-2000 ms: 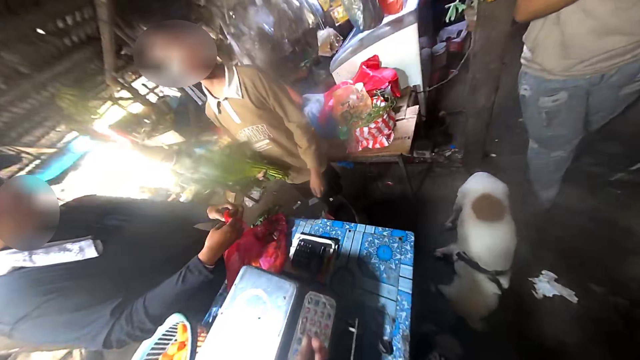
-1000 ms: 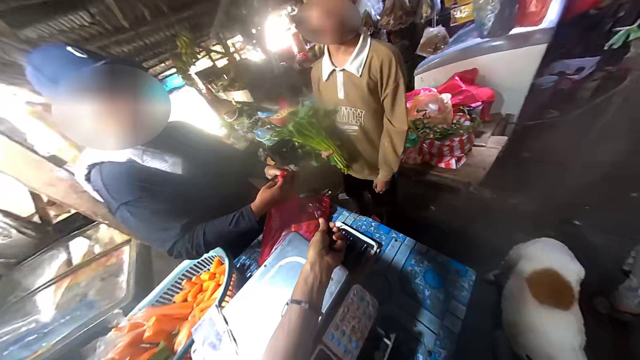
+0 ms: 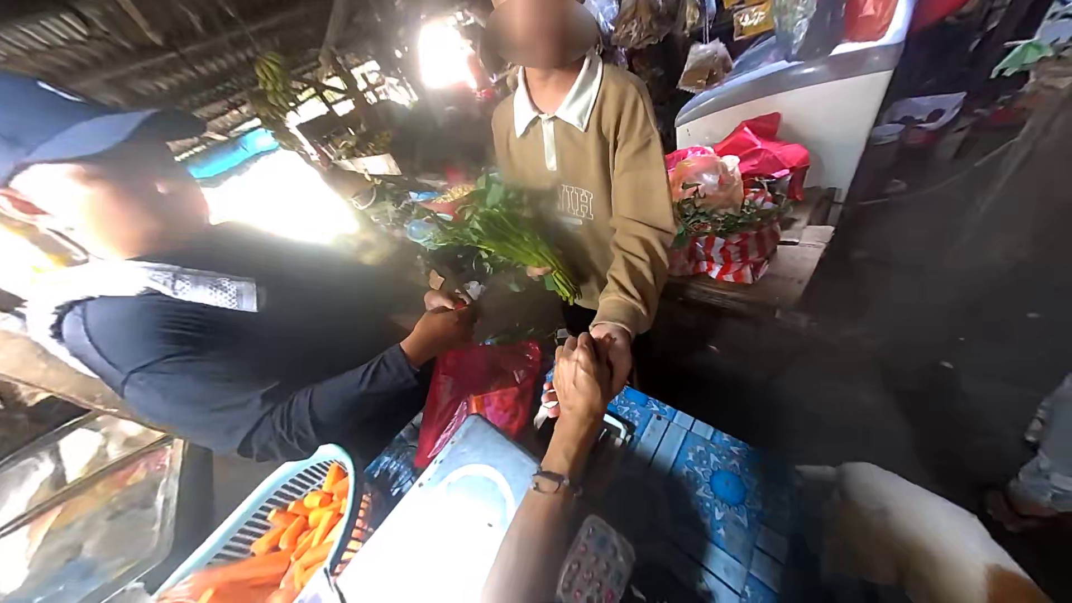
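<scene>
My right hand (image 3: 582, 377), with a bracelet at the wrist, reaches up from the bottom centre. Its fingers are curled and meet the hand (image 3: 613, 347) of a person in a brown sweater; whether it holds anything is hidden. My left hand is out of view. Beneath my forearm are a metal-topped scale (image 3: 435, 511) and its keypad (image 3: 596, 557). A red plastic bag (image 3: 481, 385) lies just beyond the scale. The person in brown holds leafy green stalks (image 3: 523, 243) in the other hand.
A person in a dark sleeve (image 3: 335, 402) is at left, hands above the red bag. A basket (image 3: 243, 511) of carrots (image 3: 310, 528) stands lower left. A blue patterned table (image 3: 724, 486) extends right, near a white and brown dog (image 3: 913, 519). Bags (image 3: 729, 251) rest on wood behind.
My right hand has moved up from near the keypad, past the scale, to the other person's hand. That person's arm has come forward. The view has swung left, showing more of the carrot basket.
</scene>
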